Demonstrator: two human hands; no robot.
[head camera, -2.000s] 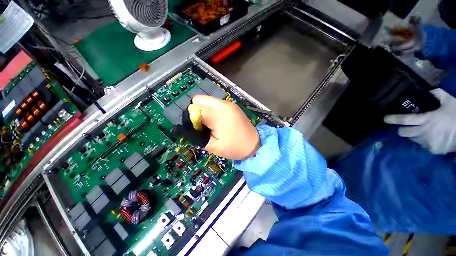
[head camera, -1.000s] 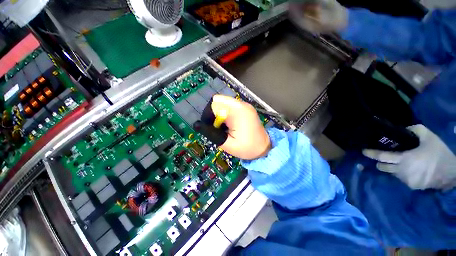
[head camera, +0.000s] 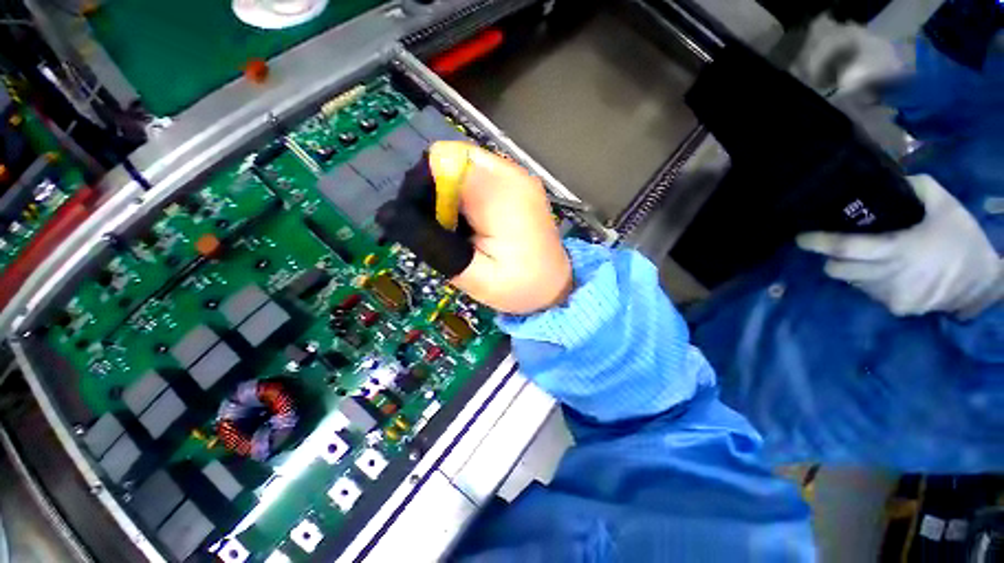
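Observation:
A large green circuit board (head camera: 165, 319) lies in a metal-edged frame in front of me, with grey blocks, a copper-and-grey toroid (head camera: 257, 419) and pale square pads on it. My bare right hand (head camera: 501, 231), in a blue sleeve, is over the board's upper right part. Its fingers are closed around a yellow and black tool grip (head camera: 449, 185); the tip is hidden or too dark to tell. My left hand is not in view.
A neighbouring person in blue holds a black device (head camera: 815, 165) in a white-gloved hand (head camera: 919, 253) at right. A metal-railed bay with a red strip (head camera: 467, 52) adjoins the board. Another board (head camera: 33, 181) is at left; a green mat (head camera: 176, 50) and fan base (head camera: 277, 9) are behind.
The view has shifted, so the board and fan sit further left and higher. My right hand stays over the same board area with the grip. The neighbour's far hand has moved away from the bay.

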